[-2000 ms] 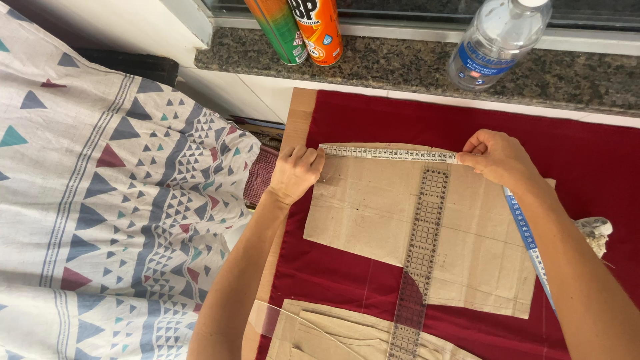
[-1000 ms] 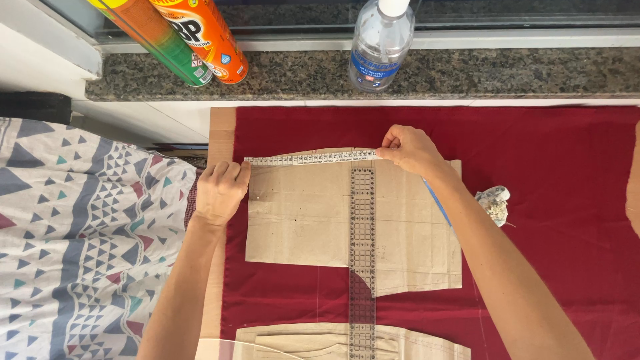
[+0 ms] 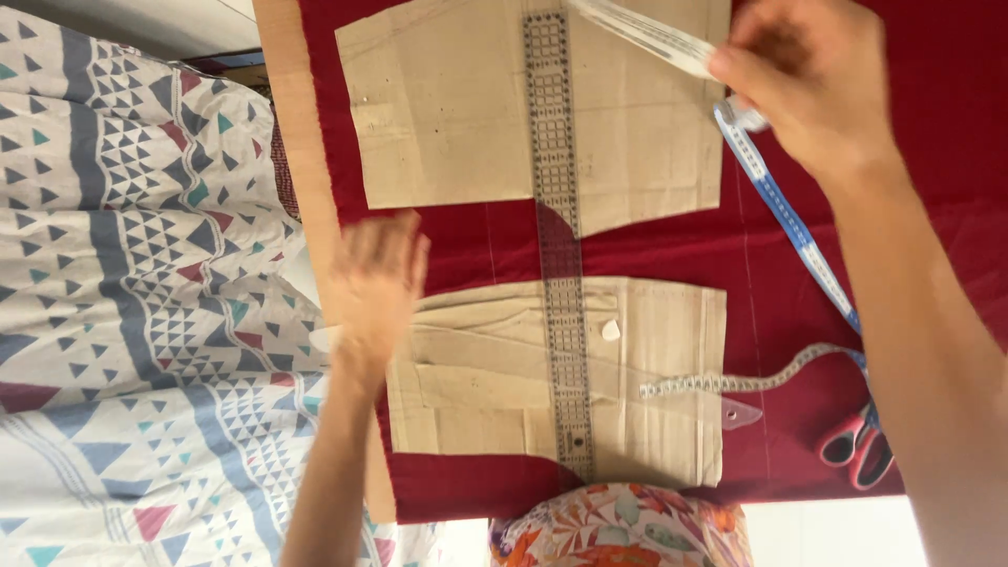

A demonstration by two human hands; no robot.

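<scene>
Pinched in my right hand is a measuring tape, lifted above the upper paper pattern piece. The tape's blue and white length hangs down past my right forearm, and its other end curls over the lower pattern piece. My left hand, blurred, is between the two pieces near the left edge of the dark red fabric, holding nothing that I can see. A clear gridded ruler lies across both pattern pieces. A small white chalk-like piece rests on the lower one.
Red-handled scissors lie at the lower right. A clear plastic template pokes out from the lower pattern. The wooden table edge runs along the left, beside a patterned curtain-like cloth. Floral fabric shows at the bottom.
My left hand has let go of the tape at the upper pattern's top left corner and moved down. My right hand has lifted the tape off the paper. The view has tilted down.
</scene>
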